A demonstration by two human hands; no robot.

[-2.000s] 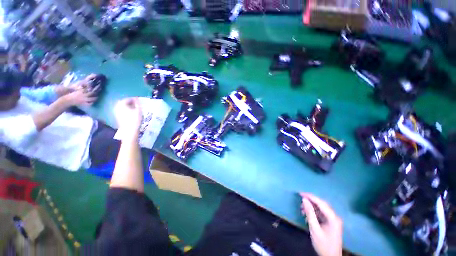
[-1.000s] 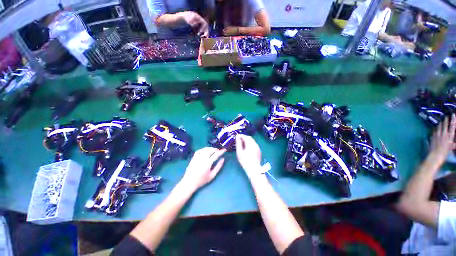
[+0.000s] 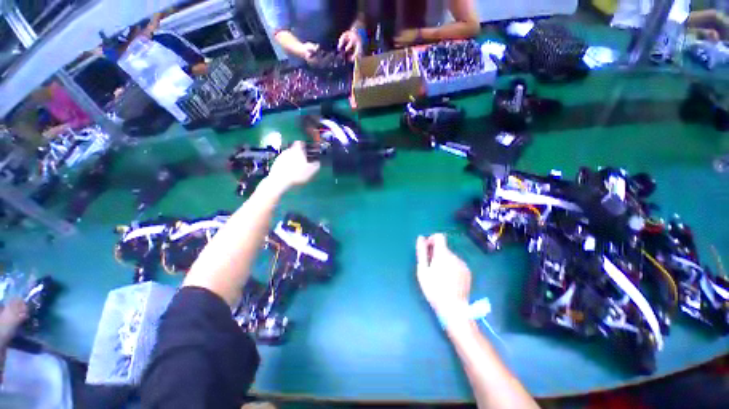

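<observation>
My left hand (image 3: 294,166) is stretched forward over the bench, its fingers closed at the left end of a black housing assembly (image 3: 340,134) with a white ribbon cable. The hand hides that end, and the grip is partly blurred. A dark cover part (image 3: 358,165) lies just in front of this unit, partly overlapped by it in view. My right hand (image 3: 444,278) is over the middle of the green bench, fingers bent with a gap at the tips and nothing visible in them. It wears a light-blue wrist strap (image 3: 480,308).
Black units with ribbons and wires are piled at the right (image 3: 607,279). More units (image 3: 302,244) lie left of centre, partly behind my left arm. A white parts box (image 3: 128,335) stands at the front left. Parts boxes (image 3: 388,80) and other workers' hands are across the bench.
The unit that was between both hands is now farther forward, at my left hand. My right hand has come off it and moved back. The view has shifted left.
</observation>
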